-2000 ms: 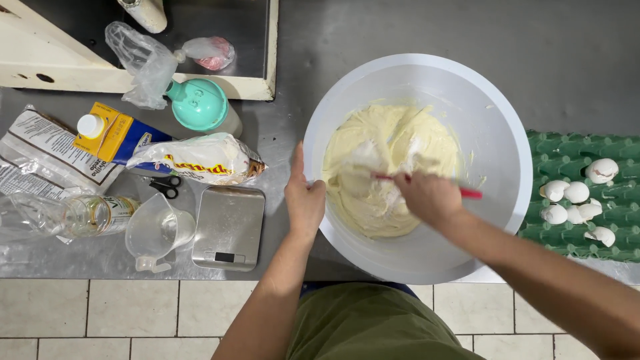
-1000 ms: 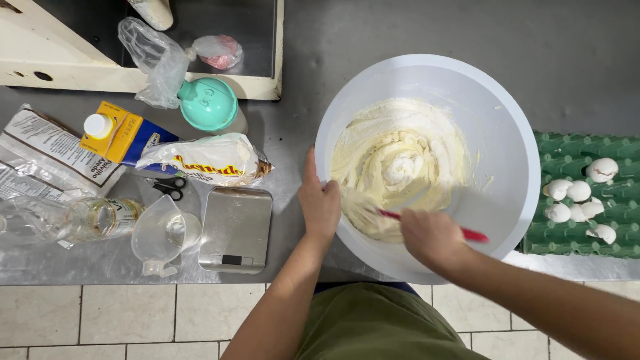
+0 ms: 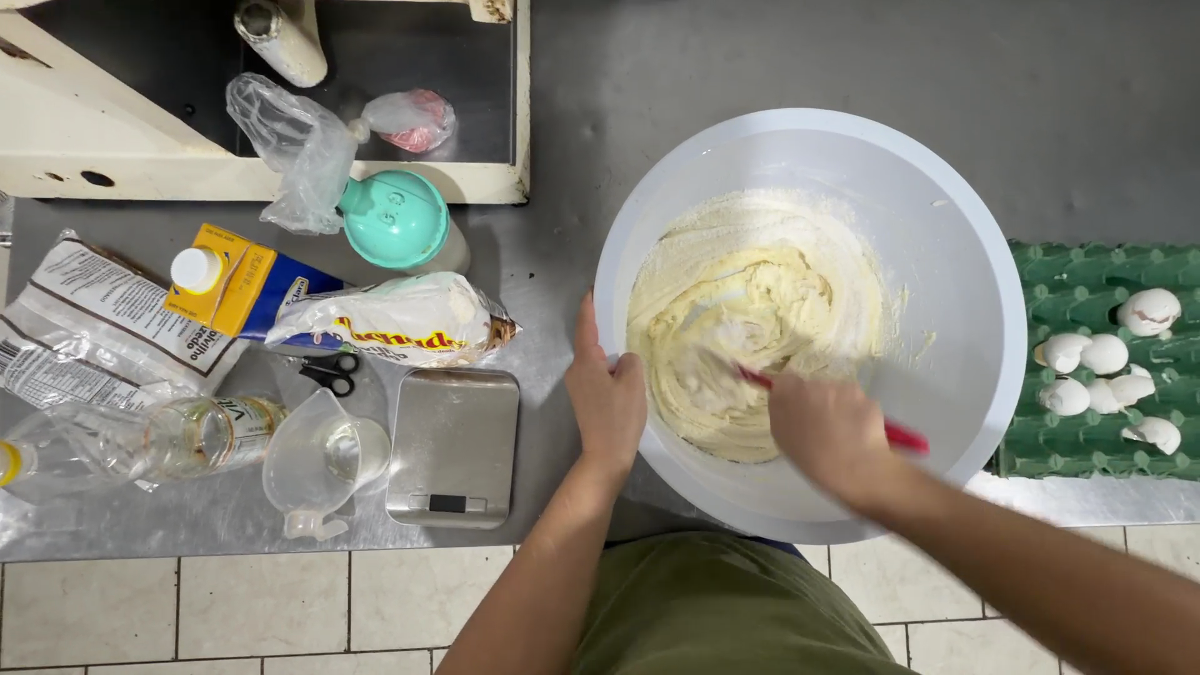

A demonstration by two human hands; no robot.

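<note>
A large pale plastic bowl holds a creamy yellow batter with dry white powder around its upper edge. My right hand is closed around the red handle of a utensil, which reaches down and left into the batter; its working end is blurred and partly sunk. My left hand grips the bowl's left rim, with the thumb and a finger against the wall. Close to that hand, on the left, lies a flat metal kitchen scale.
Left are a clear measuring jug, plastic bottle, black scissors, carton, plastic bag of powder and teal-lidded container. A cream-framed appliance stands behind. A green egg tray with eggshells adjoins the bowl's right side.
My right hand has kept moving the red-handled utensil through the batter. The white powder, earlier at the middle, now shows more around the upper edge. My left hand stays at the bowl's rim.
</note>
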